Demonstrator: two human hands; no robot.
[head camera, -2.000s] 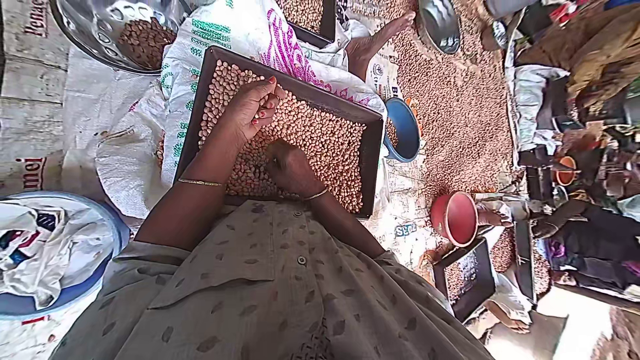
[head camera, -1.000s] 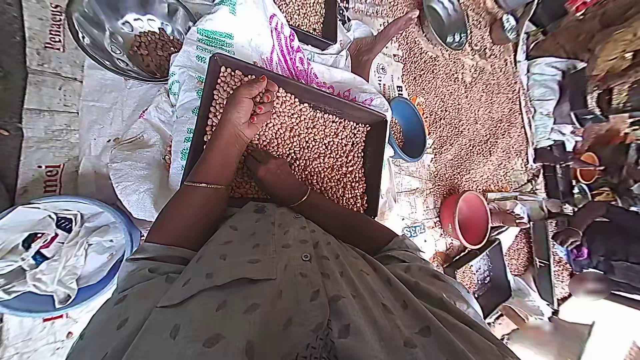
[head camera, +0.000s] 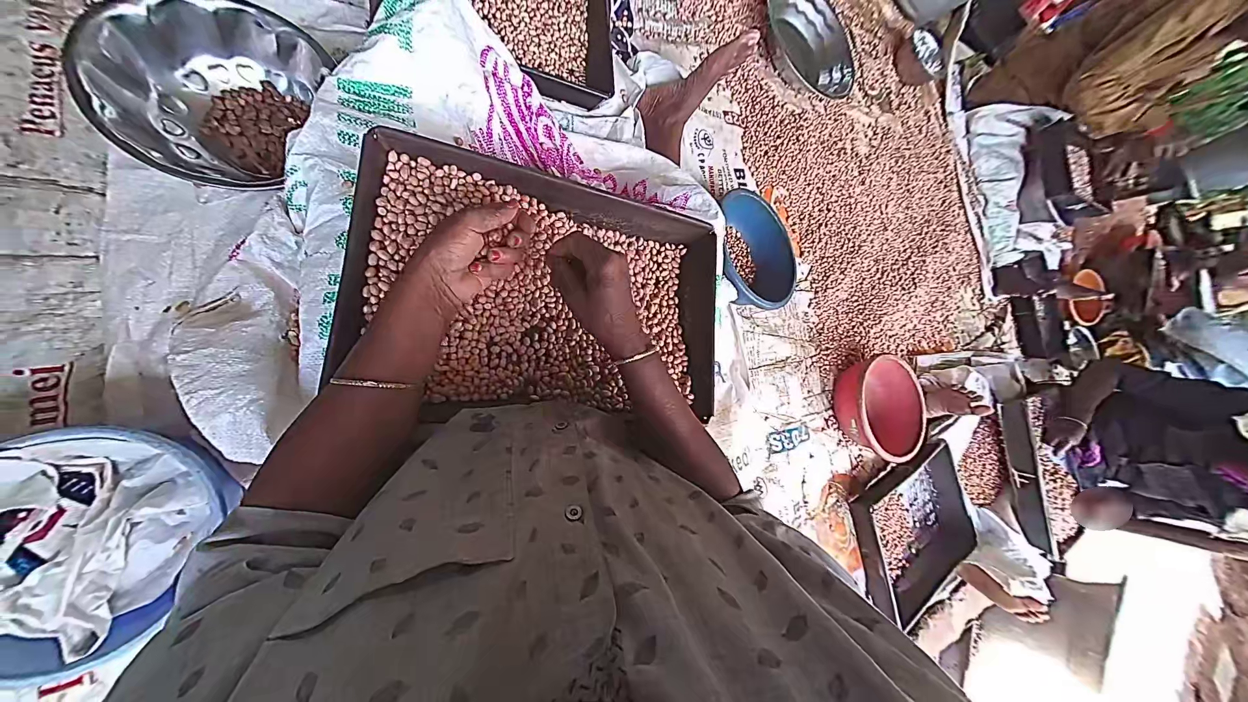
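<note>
A dark rectangular tray (head camera: 702, 322) lies tilted in front of my body, its bottom covered with reddish-brown nuts or beans (head camera: 507, 336). Over its middle, my left hand (head camera: 478, 252) has its fingers curled, with red-tinted nails showing; whether anything is inside them cannot be seen. Close by on the right, my right hand (head camera: 593, 283) is bent down at the wrist over the nuts, thumb and fingertips drawn together; what they may pinch is hidden. Both wrists wear thin bangles. Some darker pieces lie among the nuts near the tray's near edge.
A metal basin (head camera: 146, 107) with darker nuts stands upper left, a blue tub (head camera: 219, 487) with cloth lower left. Right of the tray are a blue bowl (head camera: 765, 249) and a red bowl (head camera: 892, 409). Nuts cover the ground (head camera: 887, 214) beyond. Other people sit nearby with trays.
My right hand has moved away from the lower middle of the tray, up and to the right. My left hand stays over the tray's upper middle.
</note>
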